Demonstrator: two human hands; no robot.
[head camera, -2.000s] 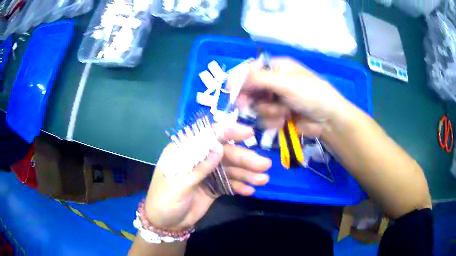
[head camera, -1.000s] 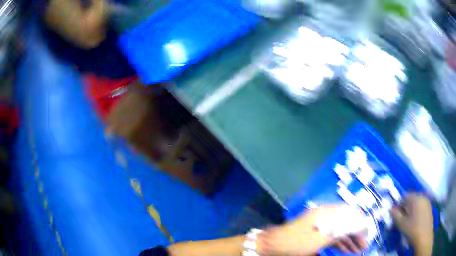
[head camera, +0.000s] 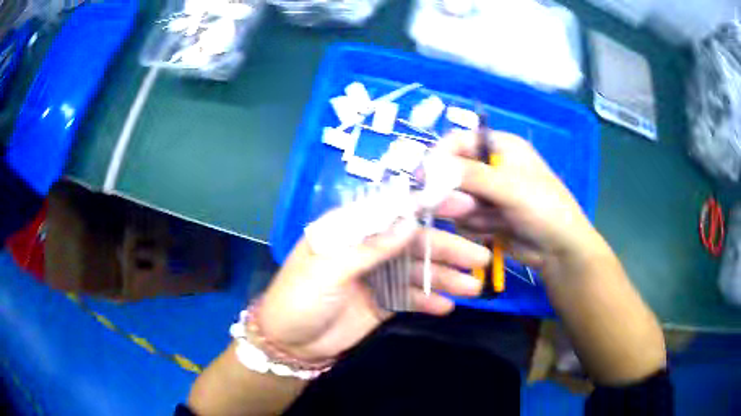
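My left hand (head camera: 325, 296) is palm up over the front of the blue tray (head camera: 325, 81), with the thumb on a bundle of tagged rods (head camera: 394, 284). The white tags overlap like a fan above the thumb and the grey rods hang across the palm. My right hand (head camera: 528, 195) holds tweezers or nippers with a yellow-orange grip (head camera: 497, 268), dark tip upward. Its fingertips are at a white tag (head camera: 443, 175) with a thin rod below, beside the bundle. Loose tagged rods (head camera: 382, 118) lie in the tray.
Behind the tray stand a white-filled container (head camera: 496, 36) and a clear container of white parts (head camera: 199, 36). A scale (head camera: 621, 81) and red scissors (head camera: 712, 226) lie at the right, near clear bags (head camera: 719, 106). Another blue tray (head camera: 69, 89) is at the far left. Cardboard boxes (head camera: 171, 264) stand below.
The view has swung back from the left side, where a person was partly visible, to the tray. Both hands are now together at the bundle and a white tag.
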